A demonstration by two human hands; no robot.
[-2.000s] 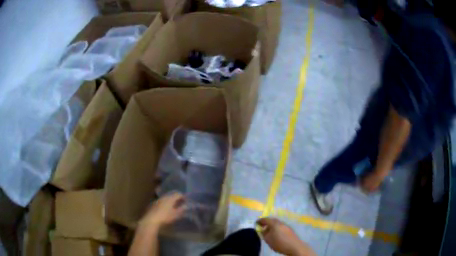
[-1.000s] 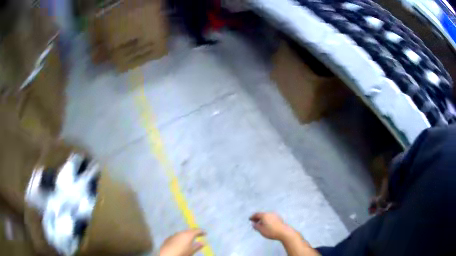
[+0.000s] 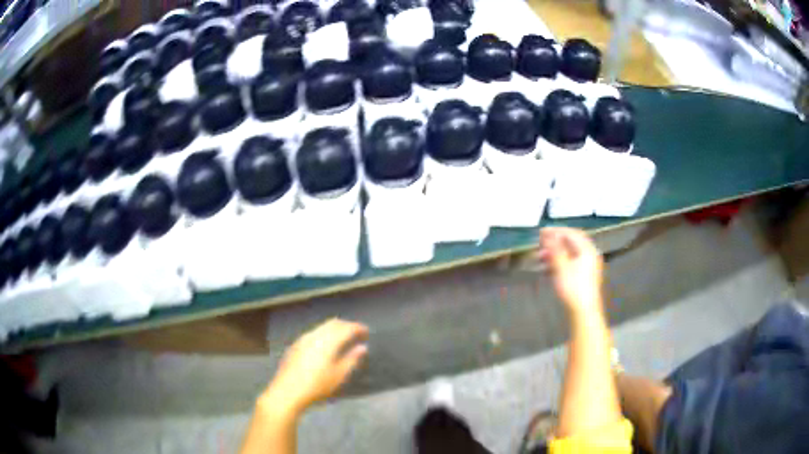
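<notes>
Security cameras [image 3: 329, 162] with white bodies and glossy black balls stand in dense rows on the green-topped bench [image 3: 710, 151]. My left hand [image 3: 324, 359] is in front of the bench edge, below the front row, fingers slightly curled, holding nothing and touching no camera. My right hand [image 3: 572, 264] is raised at the bench's front edge, just below the cameras at the right end of the row. Its fingers are loosely bent and I see nothing in it.
A person in dark blue clothing [image 3: 741, 390] is close at the lower right. A brown carton [image 3: 208, 332] is under the bench at the left. My dark-clad leg [image 3: 448, 432] shows at the bottom. A brown surface and clear plastic lie beyond the bench at the upper right.
The view has swung from the open cartons and floor aisle to the bench of cameras. My right hand has risen to the bench edge. Both hands stay empty.
</notes>
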